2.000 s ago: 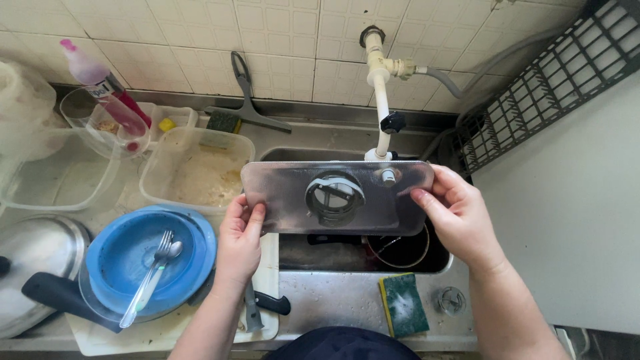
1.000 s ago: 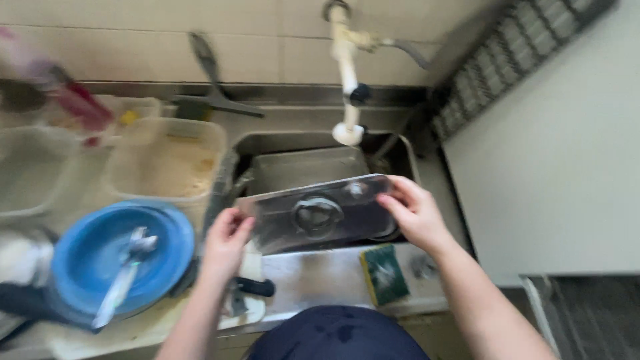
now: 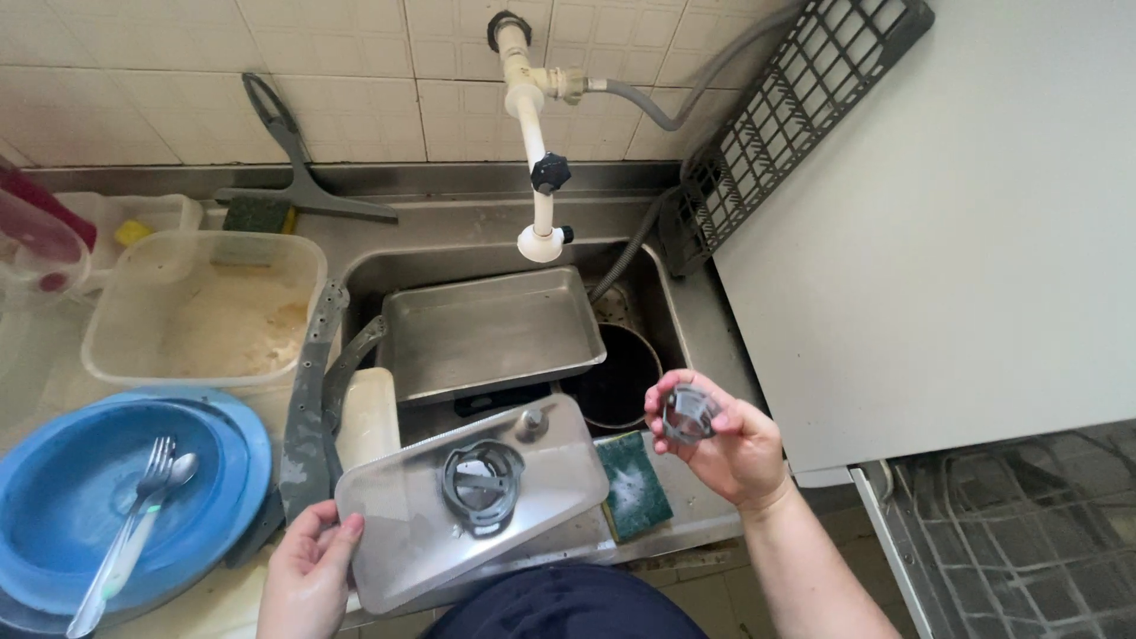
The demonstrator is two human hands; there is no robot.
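My left hand (image 3: 312, 568) grips the lower left corner of a translucent plastic lid (image 3: 399, 524), tilted above the sink's front edge. A grey round fitting (image 3: 482, 488) and a small knob (image 3: 532, 424) sit on the lid. My right hand (image 3: 723, 444) holds a small clear plastic cap (image 3: 689, 414) with grey parts between thumb and fingers, right of the lid. A green and yellow sponge (image 3: 635, 488) with suds lies on the counter edge between the lid and my right hand.
The sink (image 3: 670, 311) holds a metal baking tray (image 3: 497, 333) and a dark round pan (image 3: 612, 377). Above hangs a white faucet (image 3: 540, 240). Blue plates (image 3: 204, 532) with a fork (image 3: 155, 470) and spoon, and a plastic container (image 3: 222, 328), stand left. A black rack (image 3: 763, 133) leans right.
My right hand has let go of the lid's right end and now holds the small clear cap. My left hand still holds the lid, which has come down nearer to me.
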